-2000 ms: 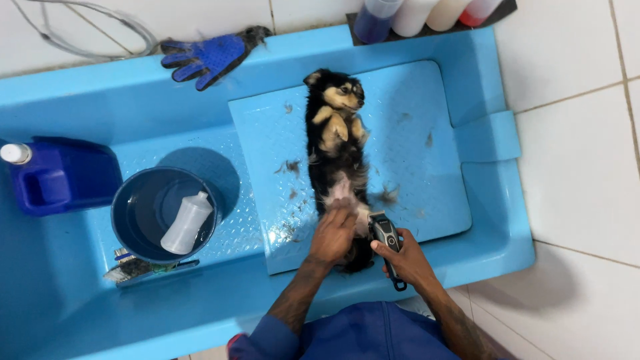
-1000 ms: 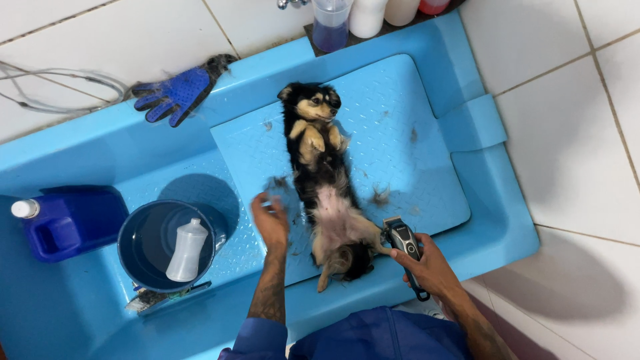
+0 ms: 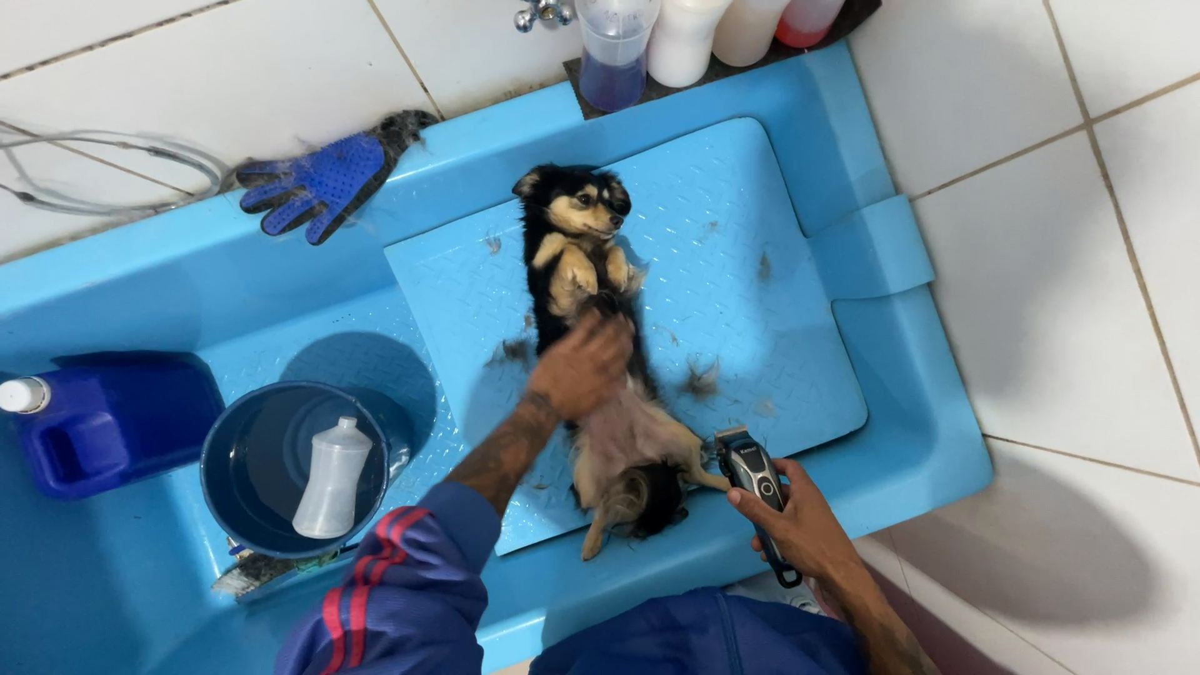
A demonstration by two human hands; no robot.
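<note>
A small black-and-tan dog (image 3: 647,422) lies on its back on a textured light blue platform (image 3: 787,337) in a blue tub, its head toward the tub's far wall and its hind legs toward me. My left hand (image 3: 586,366) rests on the dog's chest and belly, slightly blurred, its fingertips partly hidden in dark fur. In my right hand (image 3: 787,520) is a black and silver hair clipper (image 3: 754,478), blade end pointing away from me, beside one hind paw. The belly below my left hand shows pink, short-haired skin. Tufts of cut hair (image 3: 700,377) lie on the platform.
A blue rubber grooming glove (image 3: 323,187) with hair on it hangs over the tub's far rim (image 3: 487,136). At left stand a blue jug (image 3: 122,422) and a dark blue bucket (image 3: 225,469) holding a white bottle (image 3: 333,478). Several bottles (image 3: 614,56) line a dark shelf at the back.
My left hand was on the lower belly, then off the dog at its left side; now it is on the chest and belly. The clipper stays in my right hand near the hind leg.
</note>
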